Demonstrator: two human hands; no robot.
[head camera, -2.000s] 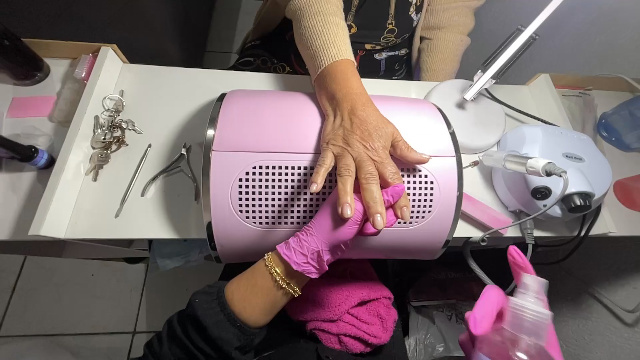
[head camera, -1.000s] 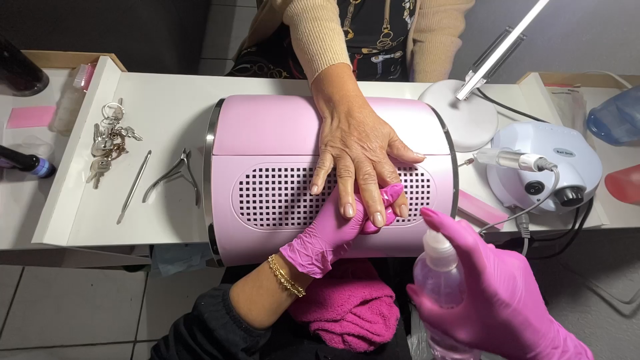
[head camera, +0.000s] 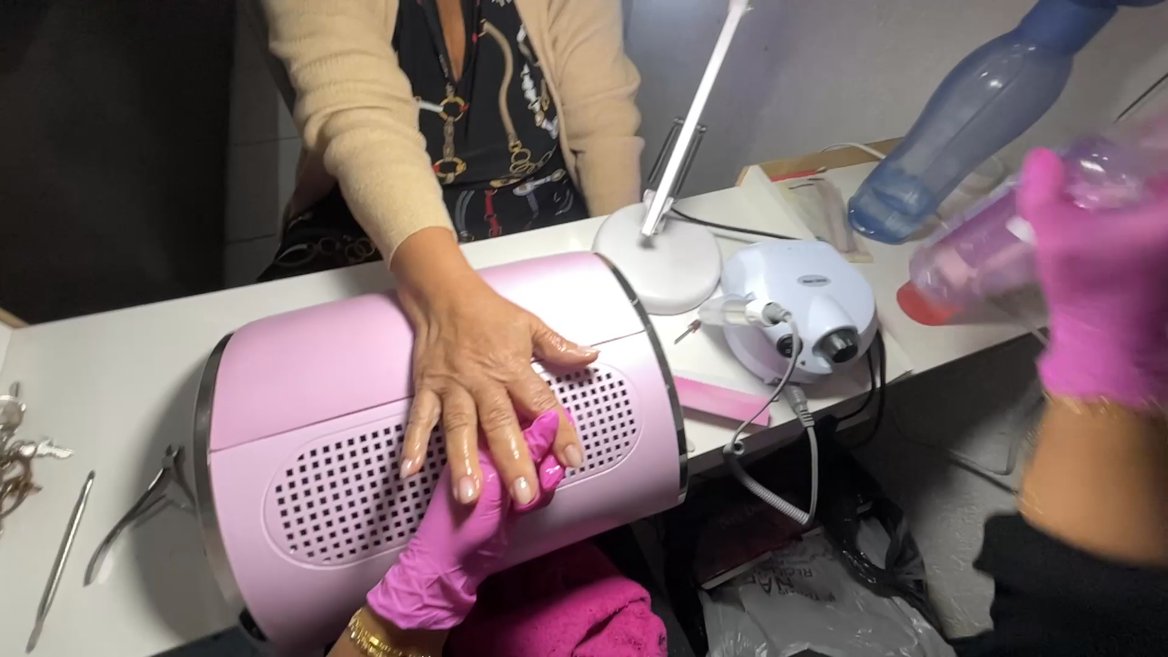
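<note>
My left hand (head camera: 465, 520), in a pink glove with a gold bracelet at the wrist, holds the fingers of another person's hand (head camera: 484, 374) from below. That hand lies palm down, its skin shiny, over the grille of a pink nail dust collector (head camera: 310, 365). At the right edge, my gloved right hand (head camera: 1095, 283) is blurred beside a clear purplish bottle with a red end (head camera: 972, 260); whether its fingers grip anything is unclear. A metal cuticle nipper (head camera: 146, 511) and a metal manicure tool (head camera: 62, 557) lie left of the collector.
Right of the collector stand a lamp base (head camera: 657, 260) and a white nail drill unit (head camera: 798, 306) with a coiled cord. A blue bottle (head camera: 967, 119) is behind them. Keys (head camera: 18, 456) lie far left. A pink towel (head camera: 584, 607) and a plastic bag (head camera: 803, 593) are below the table edge.
My right hand has moved from the front of the collector, where it held a spray bottle, to the bottles at the right. My left hand keeps its hold. The view has shifted right.
</note>
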